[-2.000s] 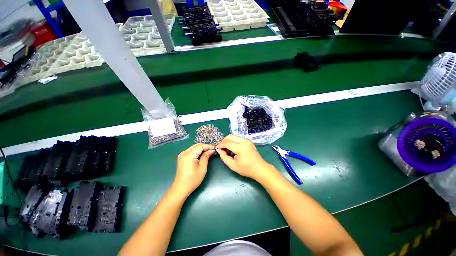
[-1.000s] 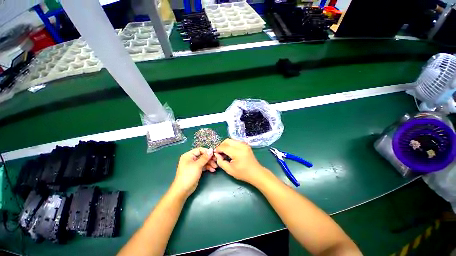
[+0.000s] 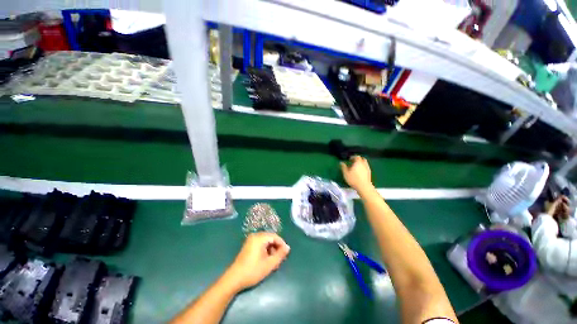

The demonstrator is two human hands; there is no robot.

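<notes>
My right hand is stretched over the green belt, its fingertips at a dark object; whether they grip it is unclear. My left hand is low over the bench with curled fingers, just below the pile of tiny metal pieces; whether it holds something small is hidden. The open clear bag of small black parts lies right of the pile. Blue-handled cutters lie below the bag, untouched.
A labelled bag of metal parts lies at the foot of the white post. Black housings stand in rows at left. A purple basket and white fan are at right. Another person's hands show at the far right.
My hands, together by the metal pile before, are now apart. My right hand has moved forward to the dark object on the belt. The view has tilted up, showing the white overhead frame.
</notes>
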